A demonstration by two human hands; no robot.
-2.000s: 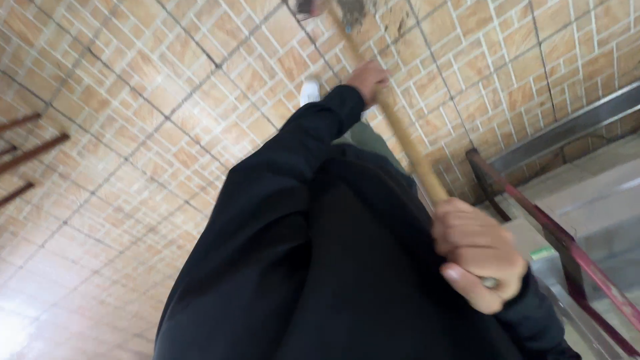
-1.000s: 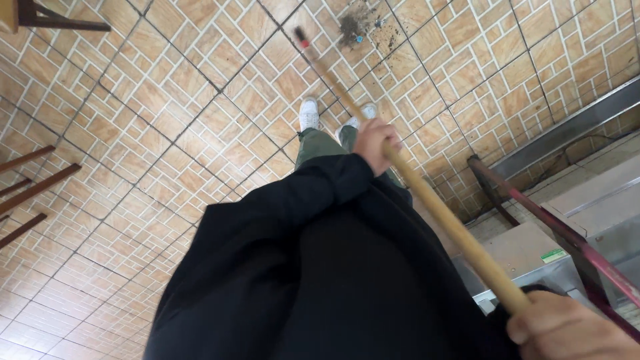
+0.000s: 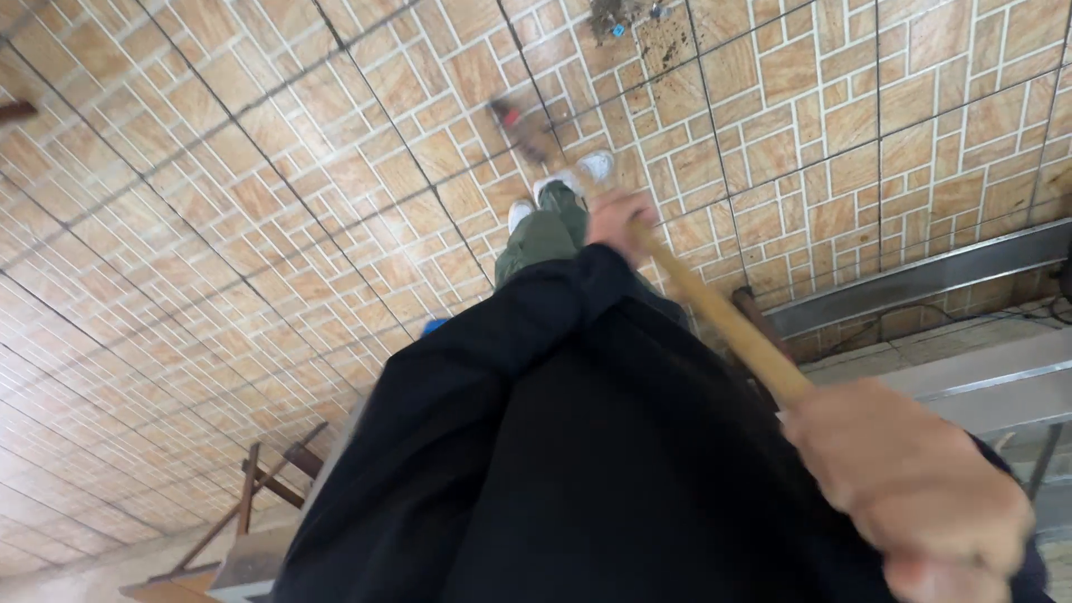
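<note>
A long wooden handle slants across the front of my dark top. My left hand is closed around its lower part, beyond my body. Nearer the camera, at the lower right, my right hand grips the upper part. At the far end a blurred dark head with a red patch, perhaps a broom's, is close to the white shoes on the floor. A small heap of dark debris with a blue scrap lies on the tiles at the top edge, apart from that head.
Patterned tan tiles cover the floor. A metal rail and a grey metal structure run along the right, with a brown leg beside them. Wooden furniture legs stand at the lower left. A small blue object shows beside my sleeve.
The tool's far end has moved closer to the shoes, away from the debris. Both hands have kept hold of the handle. The view has shifted, bringing other furniture in at the lower left.
</note>
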